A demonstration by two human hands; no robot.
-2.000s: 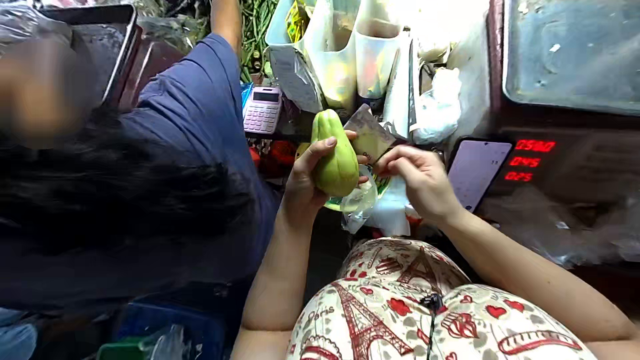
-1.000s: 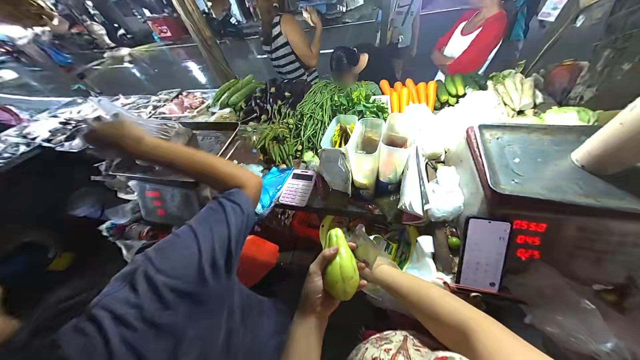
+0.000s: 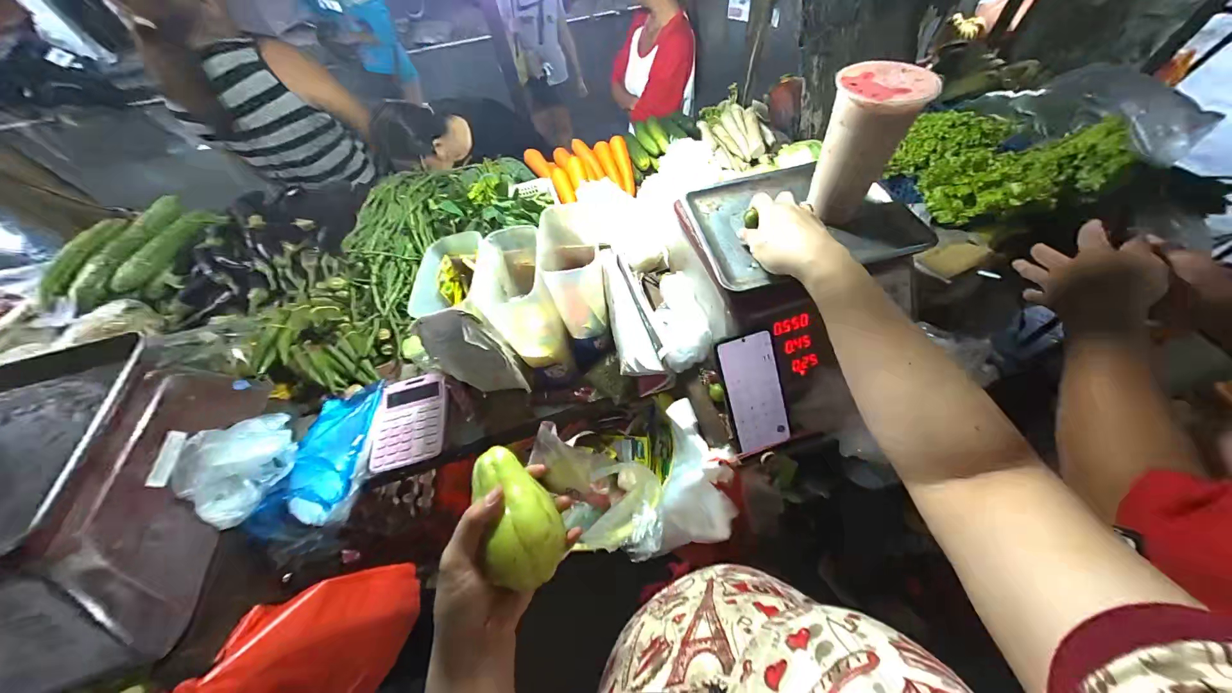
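A pale green chayote or similar fruit point(image 3: 520, 520) is gripped upright in my left hand point(image 3: 486, 568), low in the middle of the view. My right arm stretches out to the metal pan point(image 3: 736, 255) of a digital scale; there my right hand point(image 3: 789, 236) has its fingers around a small dark green piece point(image 3: 751, 218), partly hidden. Beyond that hand a tall pale cylinder point(image 3: 871, 135) with a pinkish top stands by the pan. A phone point(image 3: 754, 390) leans against the scale's front beside its red digits. Thin clear plastic bags point(image 3: 626, 500) lie just right of the fruit.
A pink calculator point(image 3: 408, 423) and a blue plastic bag point(image 3: 332, 452) lie left of plastic containers point(image 3: 520, 298). Behind are carrots point(image 3: 577, 168), long beans point(image 3: 395, 231) and eggplants point(image 3: 241, 255). A red bag point(image 3: 318, 626) is at lower left. Another person's hands point(image 3: 1097, 274) reach in at right, near leafy greens point(image 3: 1011, 164).
My right hand has left the spot beside the fruit and reached out to the scale pan. The left hand still holds the fruit. The neighbouring person in blue is out of view, which has shifted right.
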